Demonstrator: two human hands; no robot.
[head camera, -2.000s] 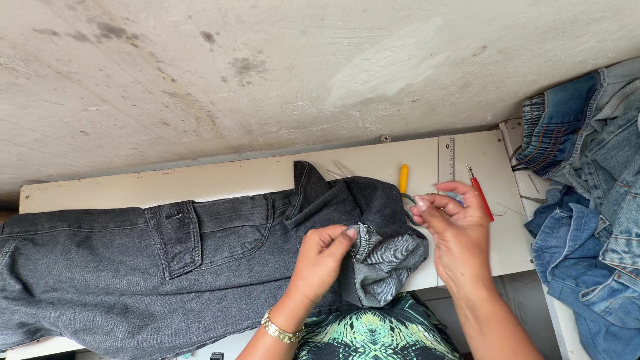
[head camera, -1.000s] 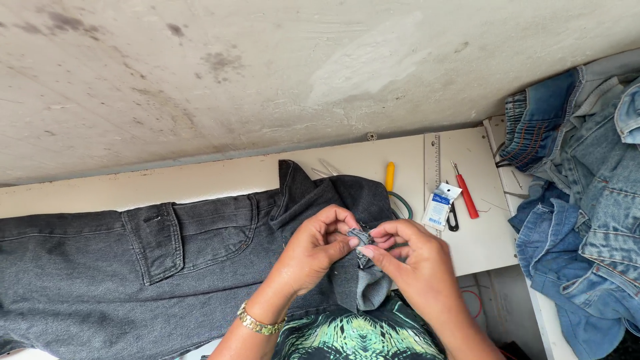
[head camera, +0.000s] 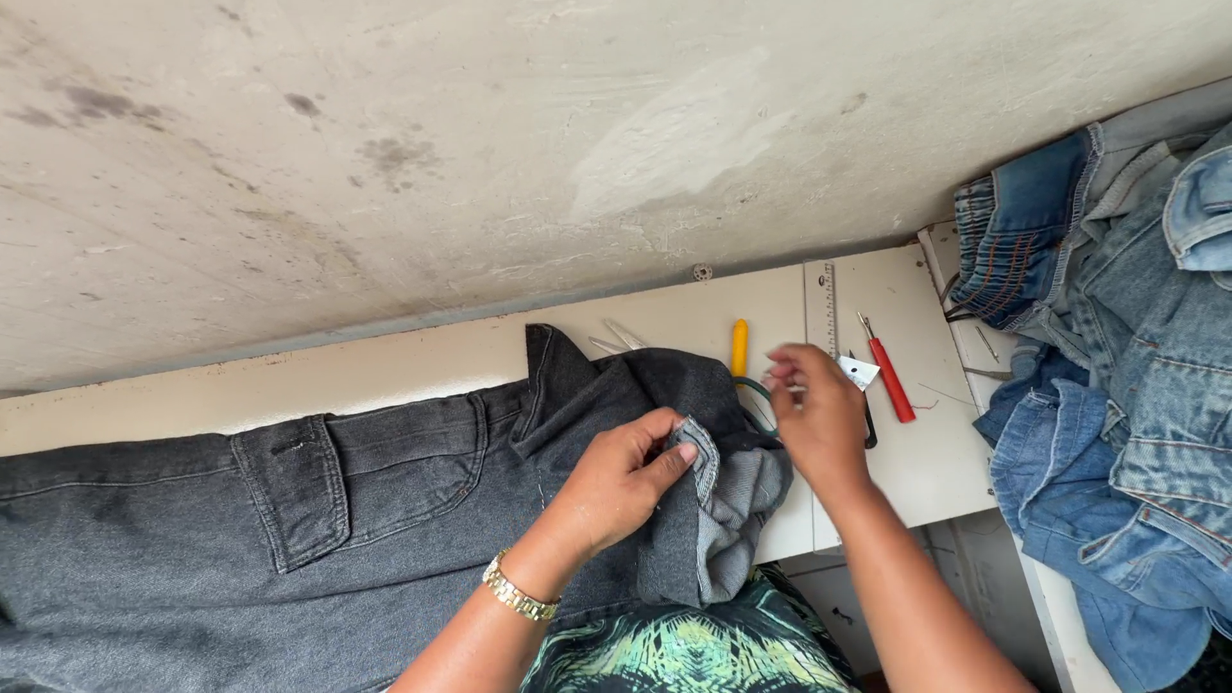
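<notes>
Dark grey denim trousers (head camera: 404, 549) with a flapped cargo pocket (head camera: 294, 491) lie along the white table and over my lap. My left hand (head camera: 626, 472) pinches the folded hem (head camera: 705, 457) of a leg between thumb and fingers, its lighter inner side showing. My right hand (head camera: 818, 414) is raised to the right of the hem, with thumb and fingertips close together; whether a needle or thread is between them cannot be made out. Just behind it are a green scissor handle (head camera: 756, 399) and a small white packet (head camera: 859, 372).
On the white table (head camera: 905, 481) lie a yellow-handled tool (head camera: 739, 348), a clear ruler (head camera: 823, 308), a red seam ripper (head camera: 891, 380) and scissor blades (head camera: 621, 337). Blue jeans (head camera: 1145, 404) are heaped at the right. A stained wall (head camera: 481, 173) rises behind the table.
My right hand was at the hem beside my left a second ago and has moved away to the right, partly covering the white packet. My left hand still holds the hem.
</notes>
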